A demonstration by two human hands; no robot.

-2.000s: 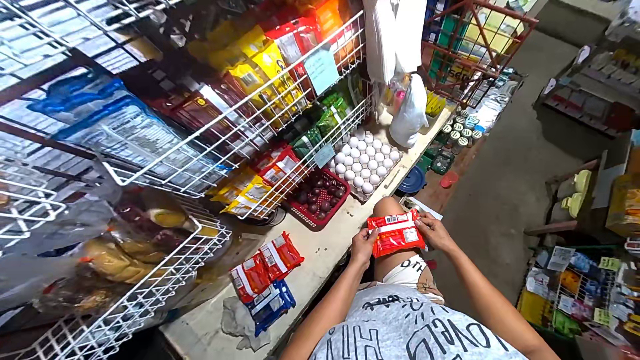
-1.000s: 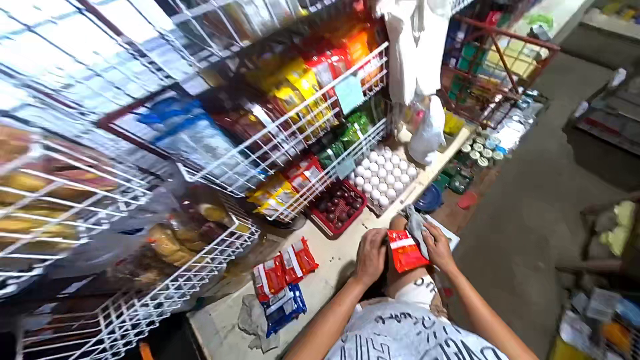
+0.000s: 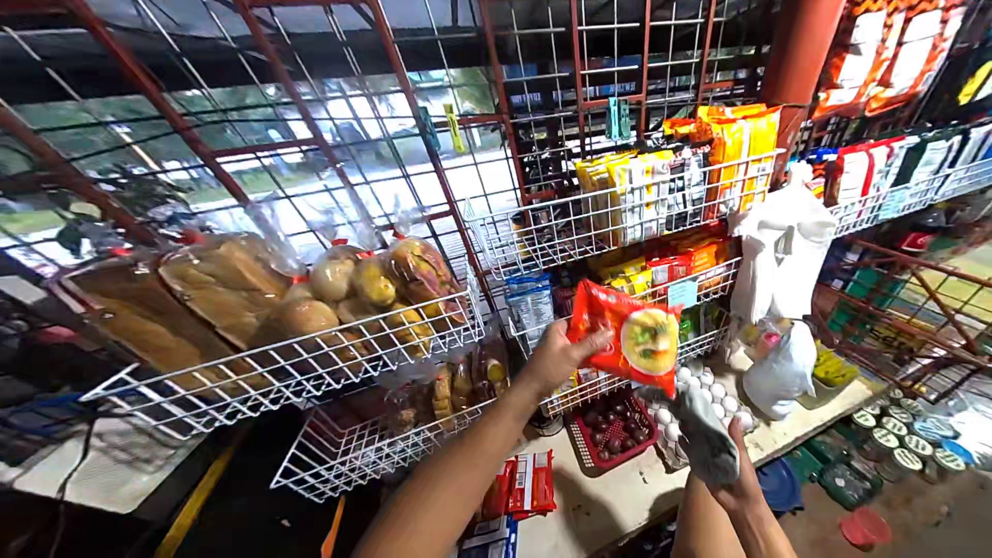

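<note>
My left hand (image 3: 570, 356) grips the left side of a red plastic food packet (image 3: 624, 337) with a picture of a bowl on its front, held up before the white wire baskets. Below and to the right of it, my right hand (image 3: 736, 473) holds a grey cloth (image 3: 707, 438), whose upper end reaches close to the packet's lower edge. Red packets (image 3: 532, 482) and a blue packet (image 3: 492, 539) lie on the counter under my left forearm. Behind the cloth is a tray of white eggs (image 3: 725, 399), beside a dark red plastic basket (image 3: 593, 457) of round dark items.
A white wire basket (image 3: 310, 364) of bagged bread juts out at the left, with another below it. Packets fill the wire baskets (image 3: 643, 217) ahead. White plastic bags (image 3: 783, 248) hang at the right. Lidded jars (image 3: 899, 442) stand beyond the counter (image 3: 783, 438).
The red packet has been raised from near my lap toward the wire baskets in my left hand. The grey cloth is now apart from the packet's face. The view has tilted up and left.
</note>
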